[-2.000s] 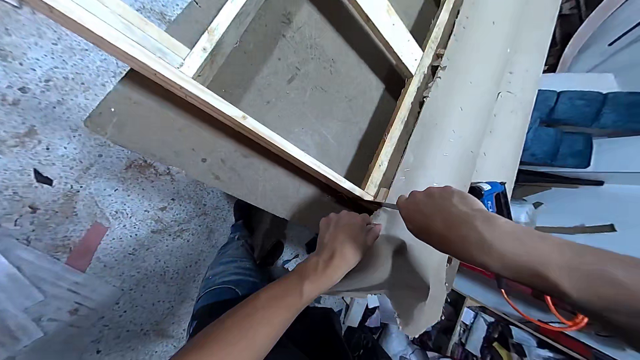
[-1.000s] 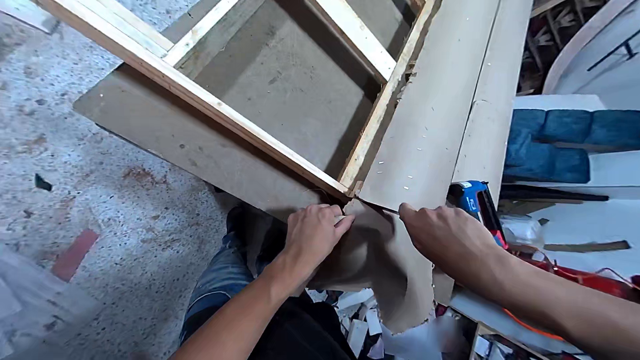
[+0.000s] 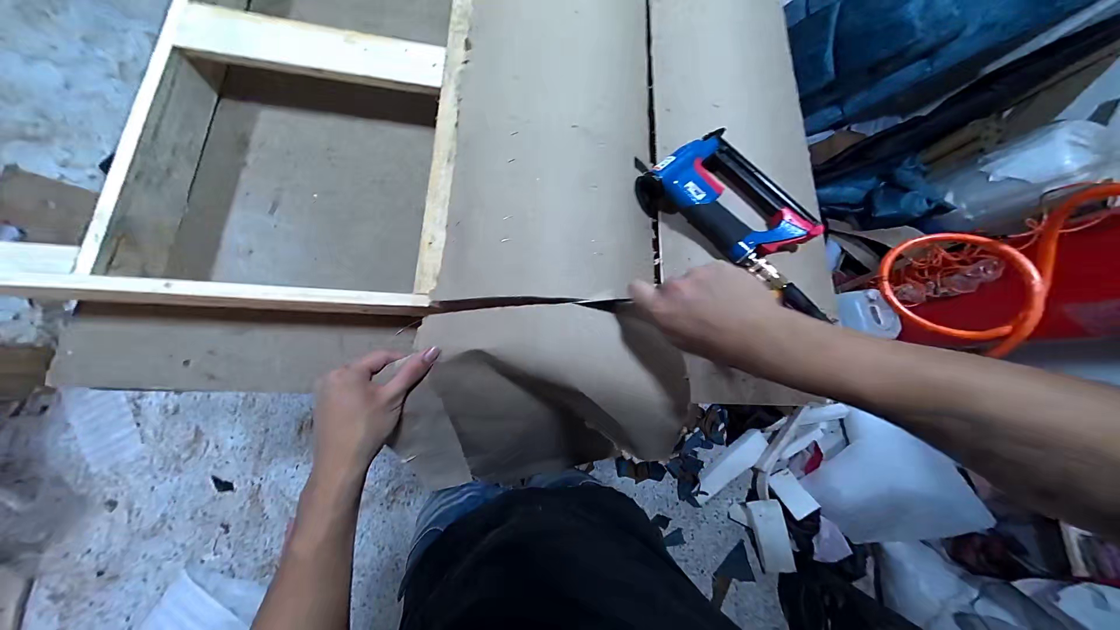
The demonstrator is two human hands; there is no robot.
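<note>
A wooden frame (image 3: pixel 306 297) has brown cardboard (image 3: pixel 551 157) stapled over its right part. My left hand (image 3: pixel 372 398) pinches the left edge of a loose cardboard flap (image 3: pixel 525 350) below the frame's corner. Farther right, my right hand (image 3: pixel 704 306) is closed around a tool mostly hidden in the fist; a thin dark blade (image 3: pixel 604 304) shows at the cut between flap and covered part. A blue and red pneumatic stapler (image 3: pixel 722 197) lies on the cardboard just above my right hand, with its hose fitting beside the wrist.
An orange air hose (image 3: pixel 962 284) loops at the right near a red surface. Blue upholstery (image 3: pixel 910 52) is at the upper right. White offcuts (image 3: pixel 761 455), plastic and dark scraps litter the speckled floor (image 3: pixel 219 507) around my legs.
My right hand has moved right, away from the frame's corner, and the cut across the cardboard has lengthened. The flap now hangs lower along it. The view has shifted and turned.
</note>
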